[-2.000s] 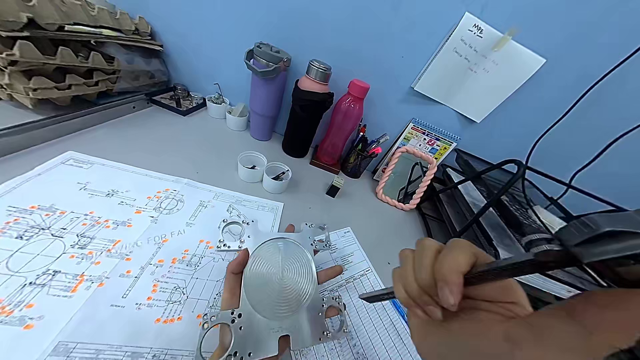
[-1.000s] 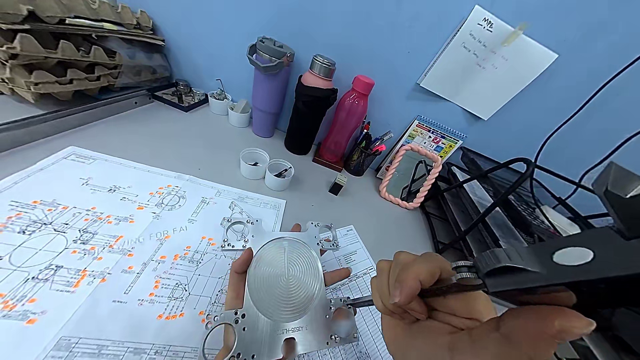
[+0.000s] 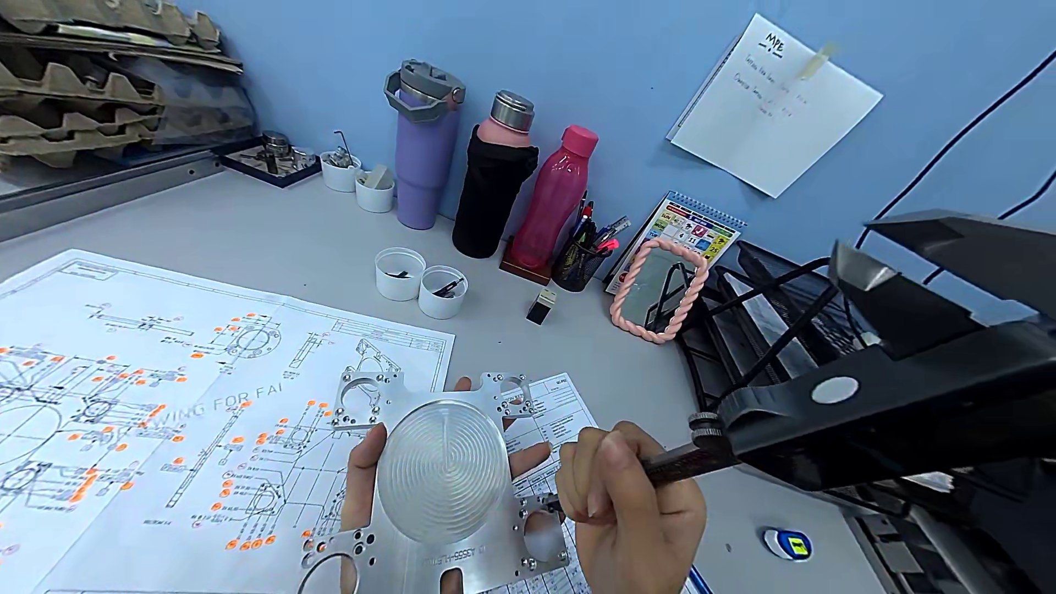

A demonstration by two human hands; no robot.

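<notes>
My left hand (image 3: 361, 483) supports a machined aluminium plate (image 3: 445, 474) from beneath, its fingers showing around the edges. The plate has a round face with concentric rings and ring-shaped lugs at its corners. My right hand (image 3: 631, 503) grips the dark bar of a caliper-like measuring tool (image 3: 689, 462), whose large black body extends to the right. The tool's thin tip meets the lug at the plate's lower right. Under the plate lie a technical drawing (image 3: 289, 330) with orange marks and a printed table sheet (image 3: 561, 412).
Behind stand two white cups (image 3: 399, 276), a purple tumbler (image 3: 425, 157), a black-sleeved bottle (image 3: 492, 190), a pink bottle (image 3: 554, 198), a mesh pen holder (image 3: 577, 264) and a pink-framed mirror (image 3: 660, 290). Black trays (image 3: 767, 330) stand at right, egg cartons (image 3: 74, 91) at left.
Two seconds ago the tool's tip was apart from the plate's lower right lug; now it touches there. More of the tool's black body has come into view at the right.
</notes>
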